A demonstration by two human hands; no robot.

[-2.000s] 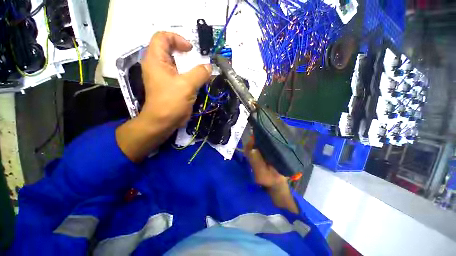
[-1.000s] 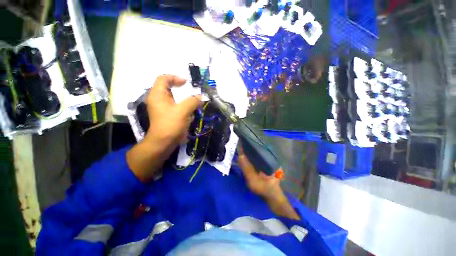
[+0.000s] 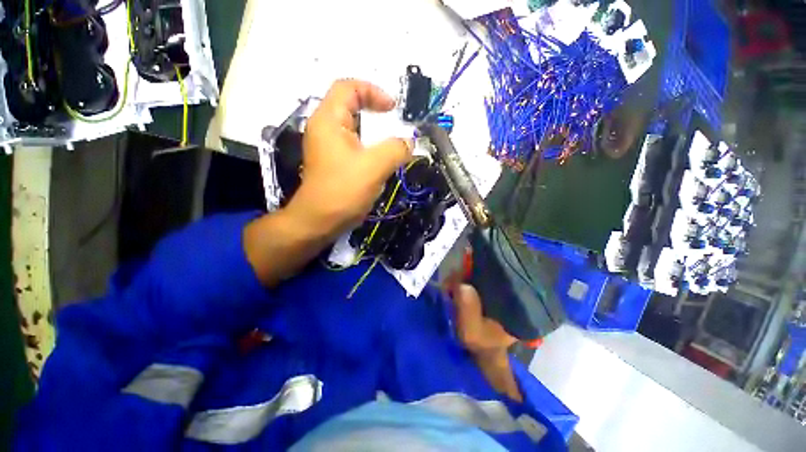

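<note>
My left hand (image 3: 349, 163) grips a small white end panel (image 3: 382, 126) between thumb and fingers. The panel carries a black block (image 3: 415, 94) and a blue component (image 3: 444, 121); blue lead wires (image 3: 457, 74) rise beside them. My right hand (image 3: 482, 328) holds the dark grey-teal soldering gun (image 3: 514, 281), partly behind it. The gun's metal nose points up-left and its tip is at the panel beside the blue component; exact contact is hard to see. The power strip housing (image 3: 424, 275) lies beneath my left hand at my lap, with black socket inserts (image 3: 408, 245) and a yellow-green wire (image 3: 380, 219).
A white work board (image 3: 292, 53) lies under the work. A pile of blue lead wires (image 3: 557, 93) is at upper right, with white end panels (image 3: 634, 53) beyond it and more in rows (image 3: 707, 221) at right. Blue bins (image 3: 610, 300) are at right. Other housings (image 3: 199, 62) are at upper left.
The view has shifted, so the scene sits differently in the picture. My left hand still grips the panel and the gun's tip is still at it. Two blue wires now show clearly beside the black block.
</note>
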